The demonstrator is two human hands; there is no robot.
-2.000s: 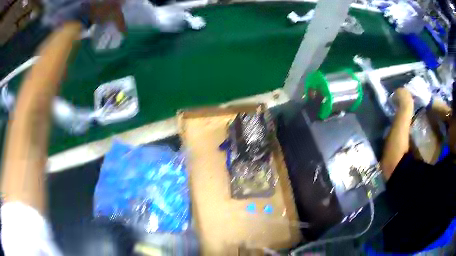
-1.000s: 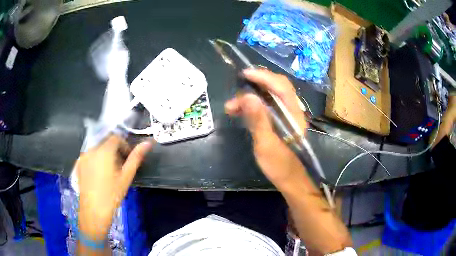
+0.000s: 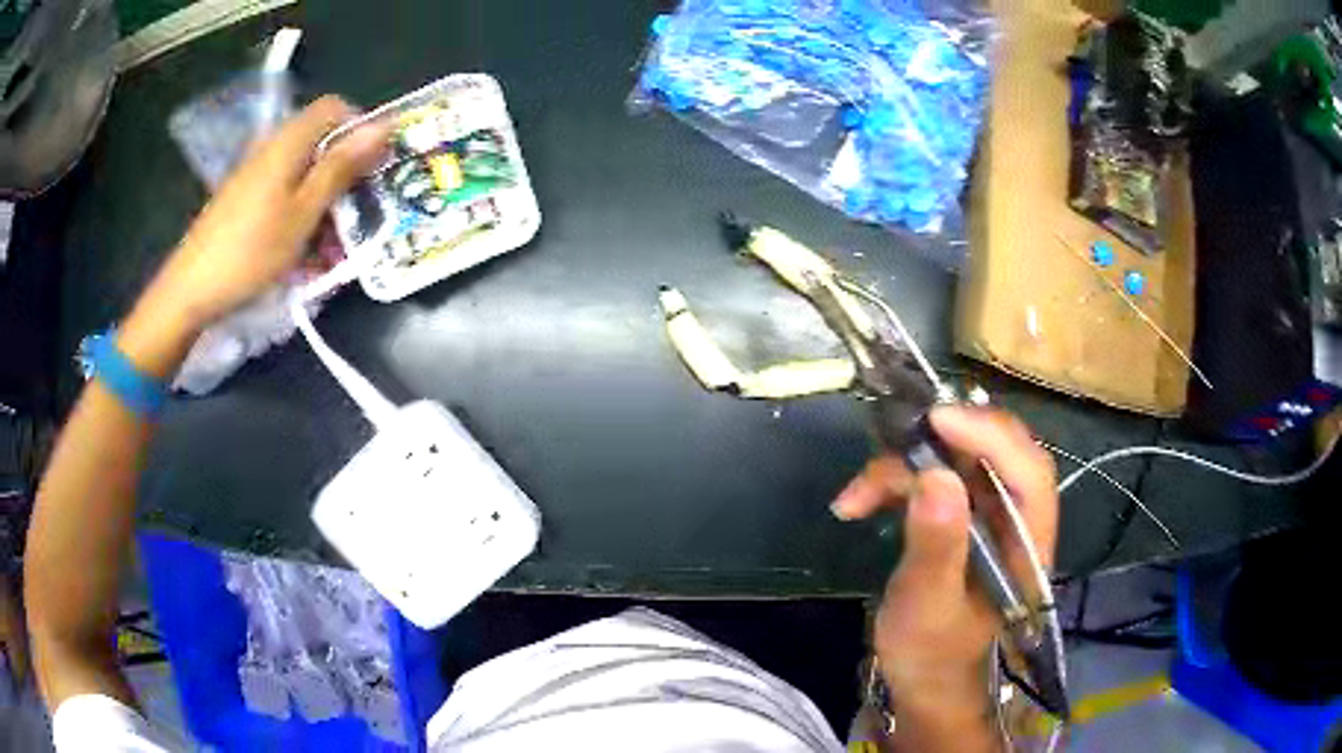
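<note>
The open white power strip housing (image 3: pixel 442 184) shows its green circuit board and a yellow block part, at upper left. My left hand (image 3: pixel 265 221) grips its left edge with the fingers; plastic wrap lies under the hand. A white outlet cover (image 3: pixel 427 515) lies face up nearer me, with a white cord between it and the housing. My right hand (image 3: pixel 964 515) holds the soldering iron (image 3: pixel 979 552) at the right, away from the housing. Cutters (image 3: pixel 802 375) with pale yellow handles lie on the mat, jaws towards my right hand; the iron's tip is hard to make out there.
A clear bag of blue discs (image 3: pixel 839 111) lies at the back. Right of it, a cardboard tray (image 3: pixel 1016 294) holds a dark dirty holder (image 3: pixel 1126 147) and two blue discs (image 3: pixel 1119 268). A whitish tube (image 3: pixel 1222 459) curves at the right. A blue bin (image 3: pixel 280 647) is below the mat.
The housing has moved up and left, and the cover that overlapped it now lies apart, nearer me. My left hand is now on the housing. My right hand moved right and nearer me, and the cutters now show.
</note>
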